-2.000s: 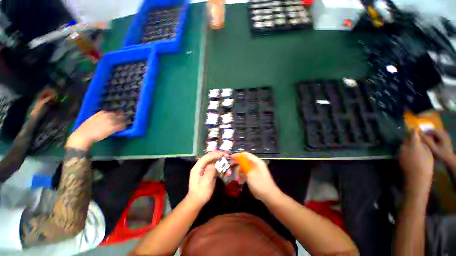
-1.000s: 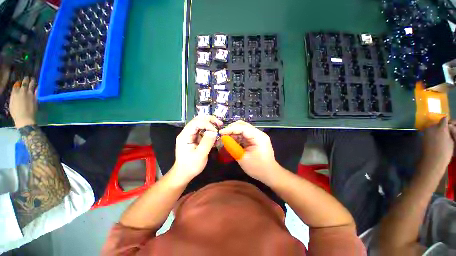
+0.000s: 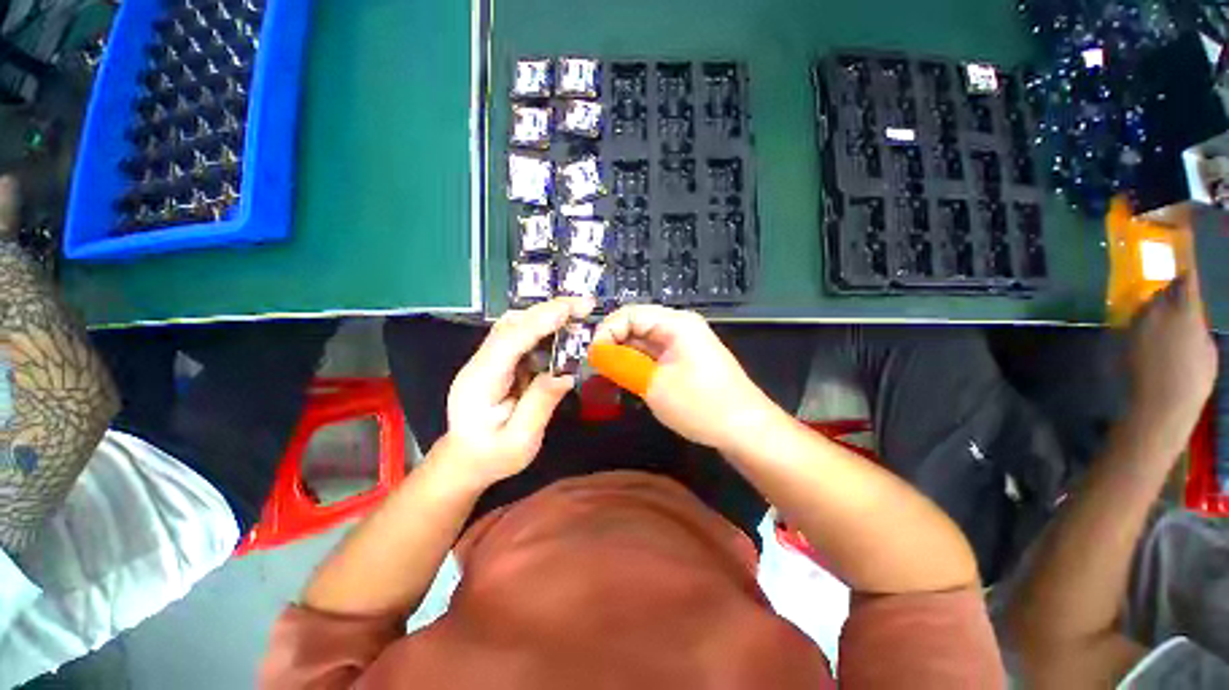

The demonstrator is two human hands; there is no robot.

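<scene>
A small silver-and-black module (image 3: 573, 348) is between my two hands, just below the table's front edge. My left hand (image 3: 512, 391) grips it between thumb and fingers. My right hand (image 3: 685, 373) touches its right side with the fingertips. A bright orange piece (image 3: 623, 365), a finger cot or a short tool, is at my right-hand fingers; I cannot tell which. The left black tray (image 3: 686, 189) lies just beyond my hands, with white-topped modules (image 3: 534, 178) in its two left columns. Its other pockets look dark.
The right black tray (image 3: 930, 169) holds a white-topped piece at its upper right. A blue tote (image 3: 270, 148) with dark parts is at the left. Loose dark parts (image 3: 1098, 108) lie at the far right. A neighbour's hand (image 3: 1175, 337) holds an orange piece (image 3: 1146, 259). Red stools (image 3: 391, 438) stand below.
The view has tilted down and shifted, so trays and tote sit higher. The module now shows more clearly between my fingers. The left neighbour's hand has gone from the lower left of the tote.
</scene>
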